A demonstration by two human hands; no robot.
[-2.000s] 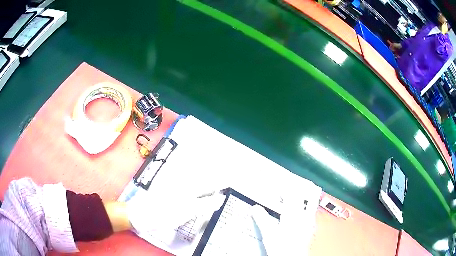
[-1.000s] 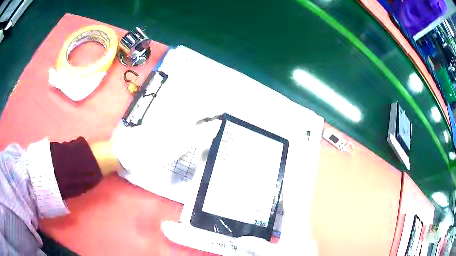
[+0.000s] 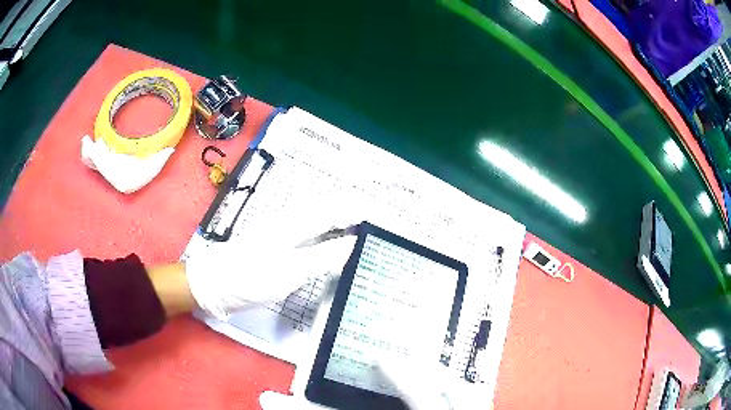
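Note:
A black-framed e-reader (image 3: 393, 312) with lines of text lies over printed record sheets (image 3: 377, 184) on a blue-edged clipboard; a white edge shows along its left side. My left hand (image 3: 256, 276), in a white glove, reaches over the sheets to the e-reader's upper left edge; its fingertips are washed out and their grip is unclear. My right hand (image 3: 413, 388), white and blurred, is over the screen's lower part and mostly cut off by the bottom edge. A dark pen (image 3: 481, 336) lies on the sheets' right side.
On the red mat (image 3: 160, 232) lie a yellow tape roll (image 3: 178, 112), white tissue (image 3: 128, 166), metal counter (image 3: 219, 108), small hook (image 3: 215, 166) and white looped device (image 3: 545, 259). Another e-reader (image 3: 659, 248) lies on the green surface. A person in purple (image 3: 677, 32) is at upper right.
The e-reader came fully into view, then its lower end slipped partly below the picture. A white finger is now over its screen. Screen text and sheet print are clearer. The view has shifted.

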